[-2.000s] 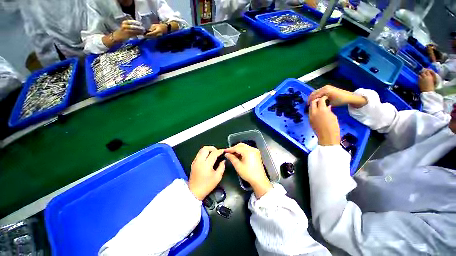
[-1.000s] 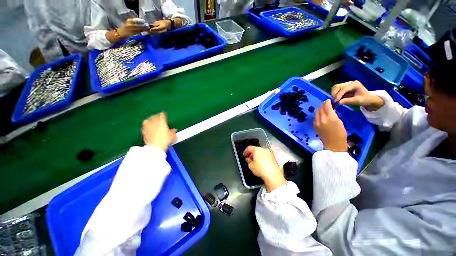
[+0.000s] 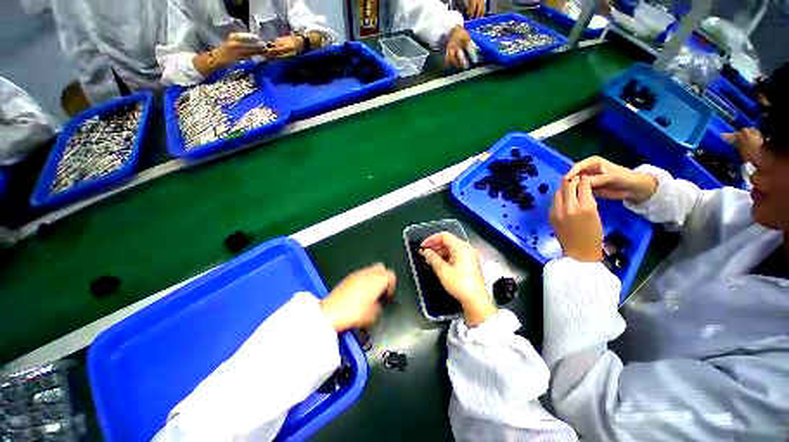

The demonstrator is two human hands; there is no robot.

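Observation:
My left hand (image 3: 359, 298) is blurred, over the bench beside the right rim of the blue work tray (image 3: 203, 302). Its fingers are curled, with a dark bit below them, but I cannot tell whether it holds a part. My right hand (image 3: 457, 269) is over the clear parts box (image 3: 459, 226), with thumb and fingertips together at the small black parts (image 3: 437, 298). Whether a part is between them is hidden. A black housing (image 3: 395, 360) lies on the bench, with another partly visible near the tray rim. Dark housings (image 3: 339, 378) in the tray are partly covered by my left sleeve.
The green belt (image 3: 363, 155) carries separate black pieces (image 3: 238, 241). At right, a neighbour's hands (image 3: 588, 207) work over a blue tray (image 3: 474, 177) of black parts. A black housing (image 3: 505, 289) lies between us. Trays of silver-white pieces (image 3: 99, 147) and people stand across the belt.
My left hand has come back from over the belt to the bench. A black piece now lies on the belt near where it was. One bench housing is no longer visible. Belt pieces moved left.

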